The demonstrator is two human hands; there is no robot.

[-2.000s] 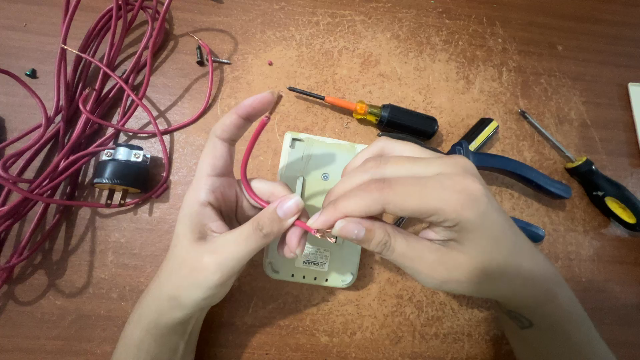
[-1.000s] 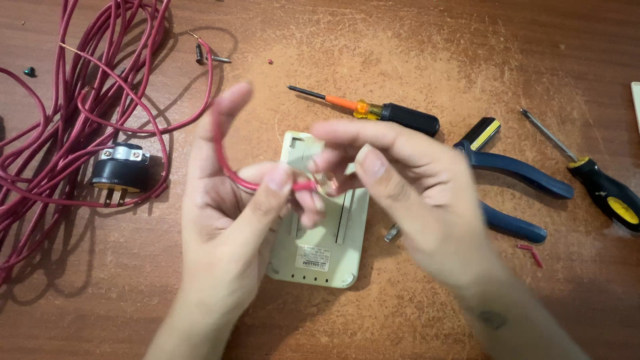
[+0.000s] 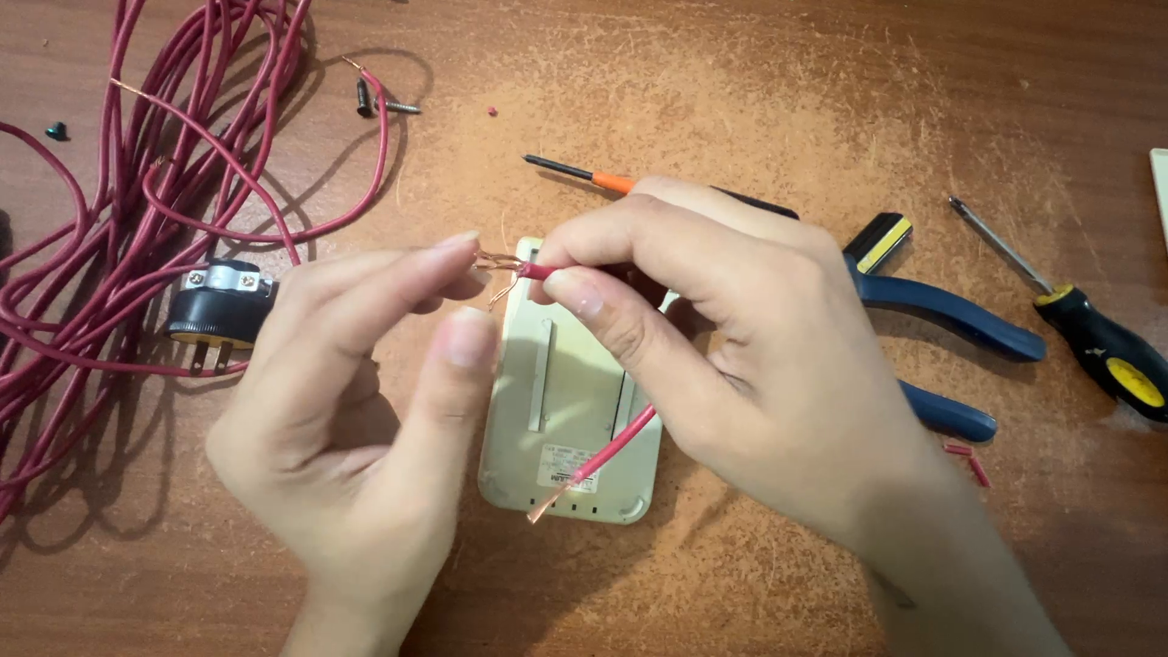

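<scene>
Between the thumb and fingers of my right hand [image 3: 730, 338] is a short red insulated wire [image 3: 620, 444]. Its upper end points left, with bare copper strands [image 3: 497, 263] splayed into separate bunches. The other end, also stripped to copper, hangs down to the left below the hand. My left hand [image 3: 374, 392] is at the splayed strands, its fingertips touching their tips from the left, while its thumb stands apart below them. Beneath both hands a cream plastic housing [image 3: 570, 383] with a printed label lies on the wooden table.
Left lie a coil of red wire [image 3: 196, 173], a black plug [image 3: 219, 306] and screws [image 3: 363, 98]. An orange-shafted screwdriver [image 3: 566, 171] is behind my right hand. Blue-handled pliers [image 3: 954, 315], another screwdriver [image 3: 1086, 333] and red insulation scraps [image 3: 978, 465] lie right.
The short wire has passed from my left hand to my right and is turned round, its splayed end now pointing left. My left thumb and fingers have moved apart.
</scene>
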